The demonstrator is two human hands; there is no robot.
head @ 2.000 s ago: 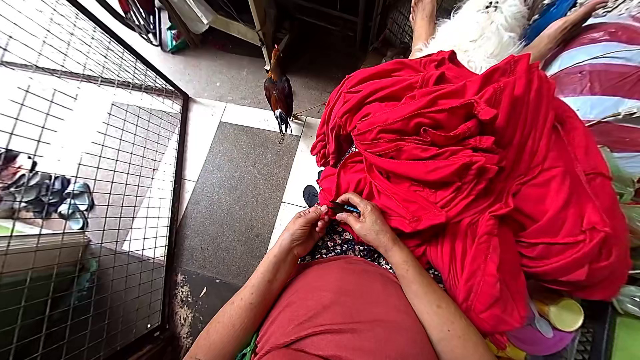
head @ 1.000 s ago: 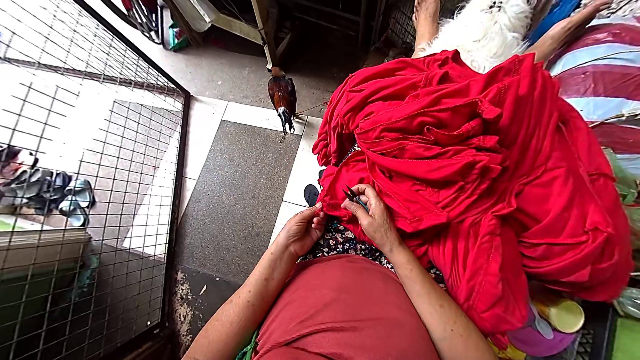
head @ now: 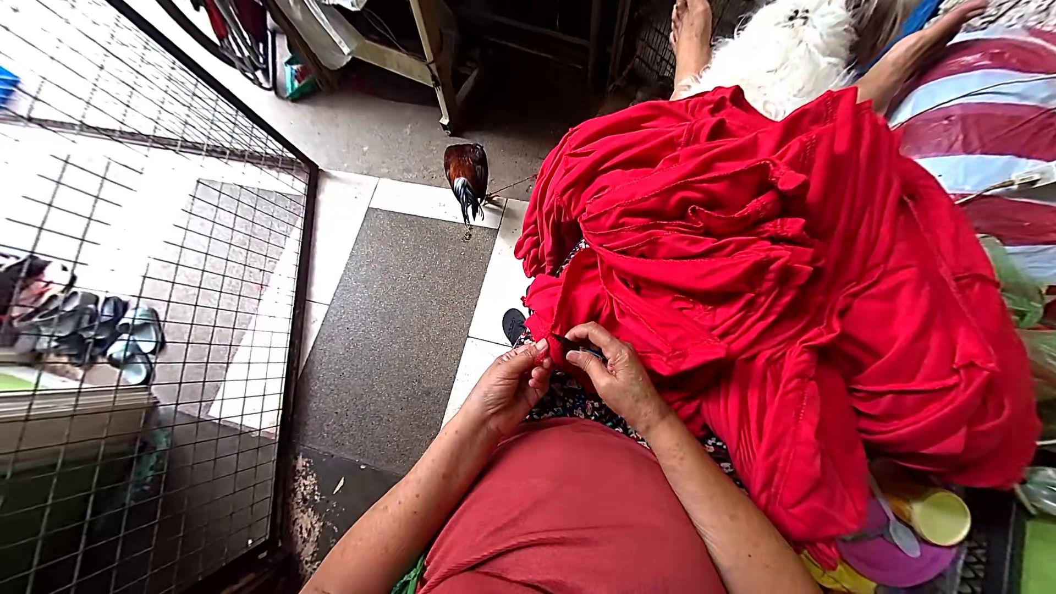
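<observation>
A large heap of red fabric [head: 701, 247] with stitched seams lies across my lap and spreads to the right. My left hand [head: 516, 384] pinches an edge of it between thumb and fingers. Close beside it on the right, my right hand [head: 609, 371] holds a small dark tool [head: 564, 339], its pointed end toward the pinched edge. Most of the tool is hidden in my fingers, so its exact kind cannot be told. Dark floral cloth [head: 569, 399] shows on my lap beneath the red fabric.
A wire mesh gate [head: 305, 330] stands at left, with several shoes [head: 136, 338] behind it. A rooster [head: 467, 177] is on the floor ahead. A white shaggy dog [head: 775, 58] lies beyond the fabric between a person's bare feet. A yellow cup [head: 941, 517] and spoon [head: 902, 538] are at lower right.
My right hand with the dark tool moved slightly away from my left hand, then came back near the pinched edge. The rooster's head was raised earlier and is now out of sight.
</observation>
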